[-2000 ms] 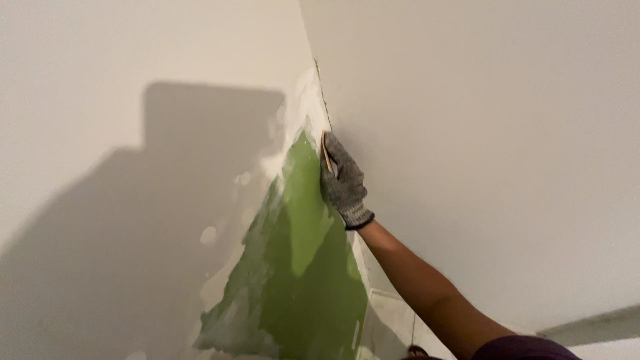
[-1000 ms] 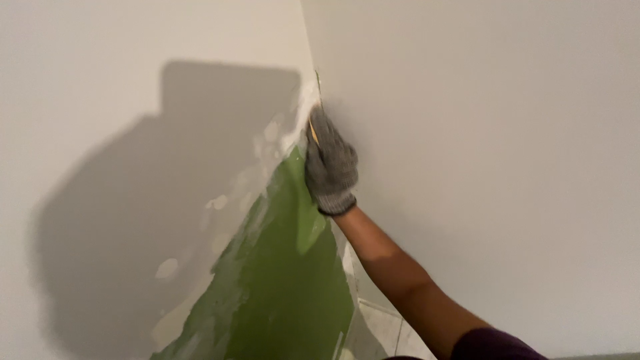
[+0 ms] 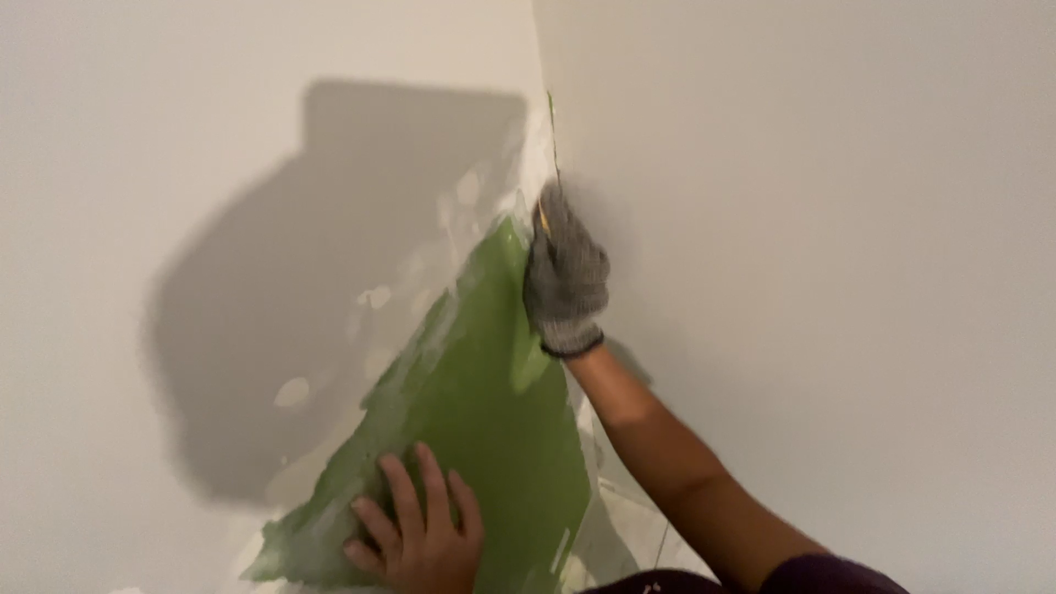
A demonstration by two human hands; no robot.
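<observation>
My right hand (image 3: 569,272), in a grey knit glove with a dark cuff, is at the corner where two pale walls meet. Its fingers are closed on a thin orange-edged piece (image 3: 543,216), mostly hidden in the glove, its kind unclear. My bare left hand (image 3: 425,524) rests with spread fingers on the green painted patch (image 3: 487,421) of the left wall and holds nothing. The patch narrows upward beside the glove, with whitish filler smears along its left edge. Above the glove, a thin dark crack (image 3: 554,132) runs up the corner.
The right wall (image 3: 825,247) stands close beside my right arm. Pale floor tiles (image 3: 643,524) show below the corner. A large shadow falls over the left wall (image 3: 99,165), where lighter patches (image 3: 292,392) dot the surface.
My bare left hand has come into view at the bottom, on the green patch. My gloved right hand stays near the corner, higher on it than two seconds ago.
</observation>
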